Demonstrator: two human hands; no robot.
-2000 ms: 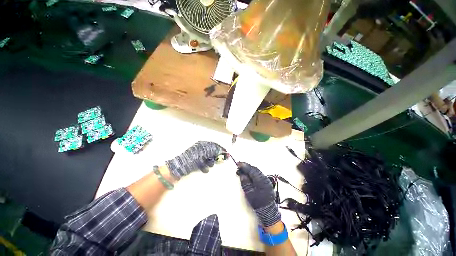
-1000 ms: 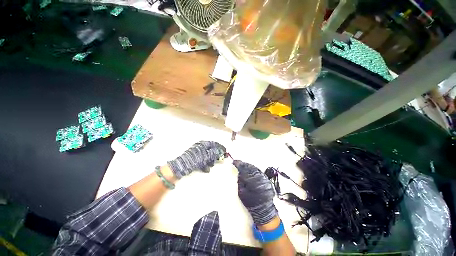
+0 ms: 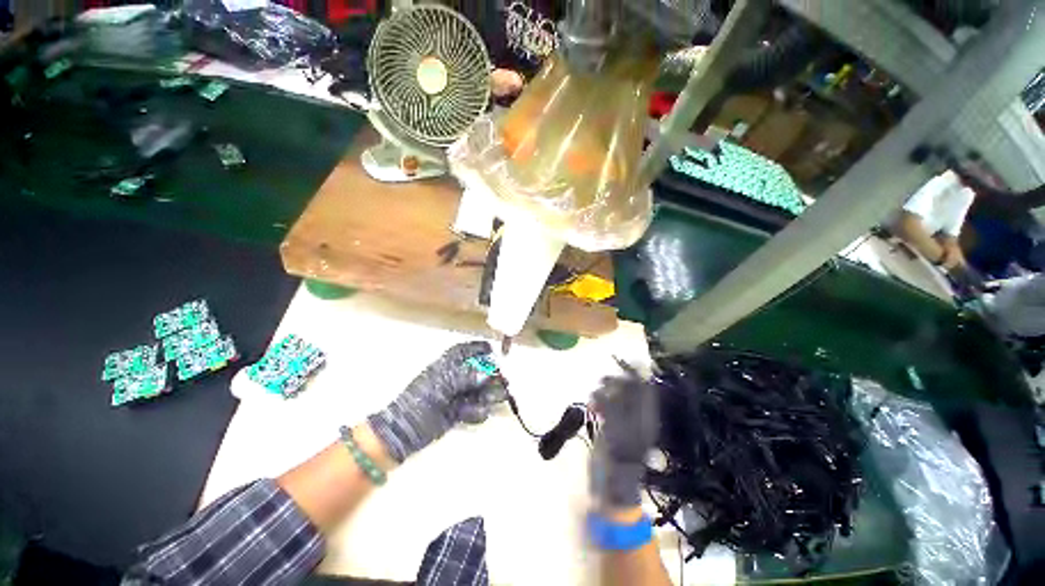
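My left hand [image 3: 441, 401], in a grey-black striped glove, holds a small teal-green circuit board [image 3: 481, 364] just below the dark tip of the white nozzle [image 3: 525, 272]. A black cable [image 3: 559, 435] runs from the left hand's fingers to a thicker bundled section over the cream-white board [image 3: 378, 504]. My right hand [image 3: 622, 441], gloved and motion-blurred, is beside the cable pile [image 3: 756, 452]; its fingers and whether it holds anything cannot be made out.
Several circuit boards [image 3: 183, 349] lie on the black mat at left, with more boards [image 3: 287, 364] on the work board's left edge. A wooden platform [image 3: 378, 235] carries a fan [image 3: 430, 86]. A diagonal post [image 3: 802, 235] and plastic bag [image 3: 928, 481] stand at right. A person [image 3: 945, 218] is far right.
My right hand has moved away from the left, rightward to the pile. The left hand has turned so the board shows, and the cable now hangs between the hands. The camera view has shifted.
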